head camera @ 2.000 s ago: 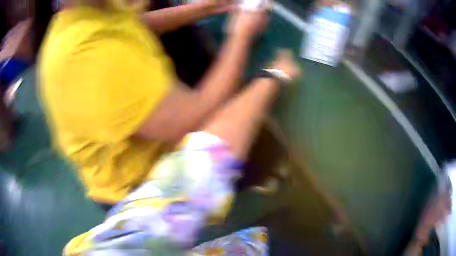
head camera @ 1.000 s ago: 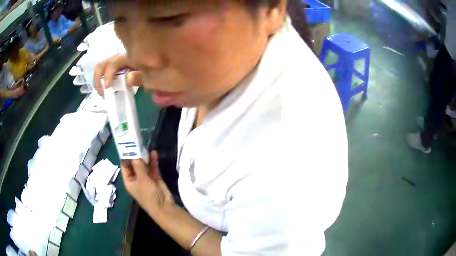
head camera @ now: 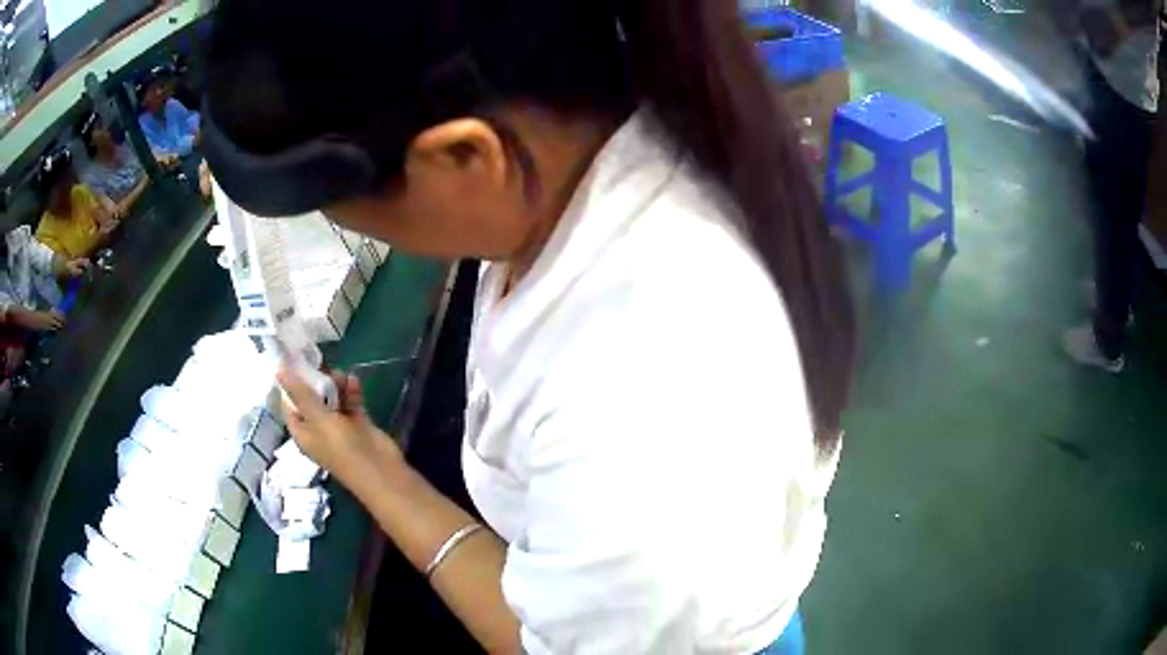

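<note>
Neither of my hands shows in the head view. Nearest in front of me, a neighbouring worker in a white top holds a long narrow white carton (head camera: 256, 275) upright above the bench. One hand of that worker is at its lower end with a white piece; the other is hidden. A row of cartons with sleeved devices (head camera: 166, 512) runs along the dark green bench, square box ends toward the worker and soft rounded white tops beyond. Small white slips (head camera: 297, 512) lie in a loose pile beside the row.
The neighbouring worker (head camera: 653, 422) fills the middle, close by. More white cartons (head camera: 320, 275) stand farther along the bench. A pale rail (head camera: 77, 397) curves along the left, with seated people beyond. A blue stool (head camera: 892, 166) and a standing person are on the green floor at right.
The view has swung from a yellow-shirted person to the white-topped worker. Since the last earlier frame, that worker's head has turned down and away, and the carton has moved left and up.
</note>
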